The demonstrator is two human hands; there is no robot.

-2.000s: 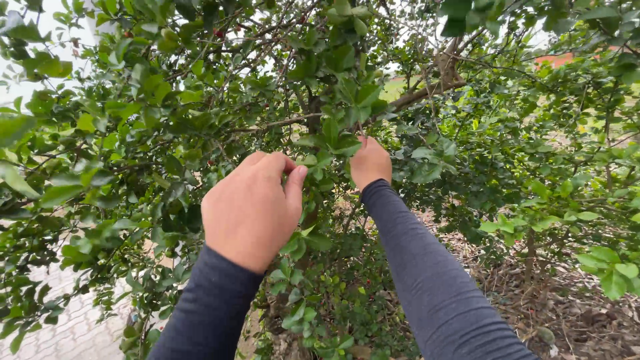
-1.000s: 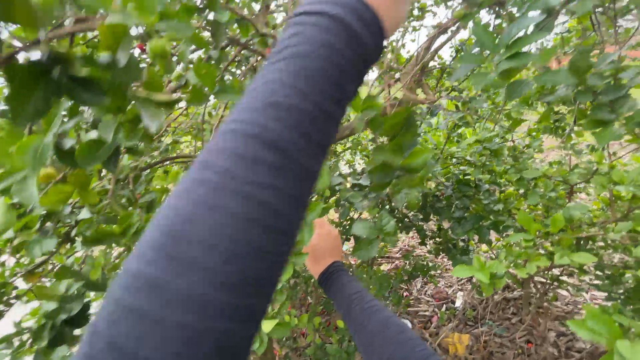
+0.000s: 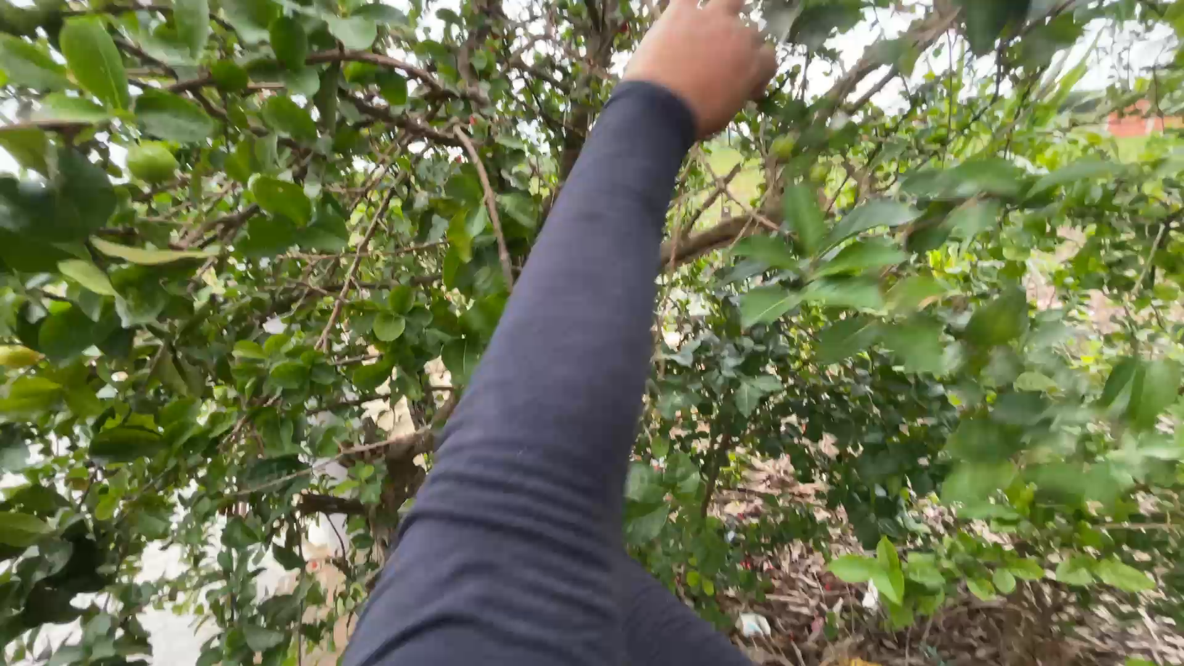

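Observation:
My left hand [image 3: 705, 57], in a dark blue sleeve [image 3: 564, 305], reaches up among the branches at the top centre. Its fingertips run to the frame's upper edge and leaves, so what they touch is hidden. Of my right arm only a piece of dark sleeve [image 3: 680, 624] shows at the bottom, behind the left arm; my right hand is out of sight. Round green fruit hang in the shrub, one [image 3: 152, 162] at the upper left and a blurred one [image 3: 783, 148] just below and right of my left hand.
A thick branch [image 3: 721, 238] crosses behind my left forearm. Thin bare twigs [image 3: 486, 194] and dense leaves stand on both sides. Dry leaf litter [image 3: 786, 573] covers the ground at lower right, with pale paving [image 3: 176, 573] at lower left.
My left hand has risen from mid-frame to high in the branches. My right hand, seen at centre among leaves in both earlier frames, has gone out of sight.

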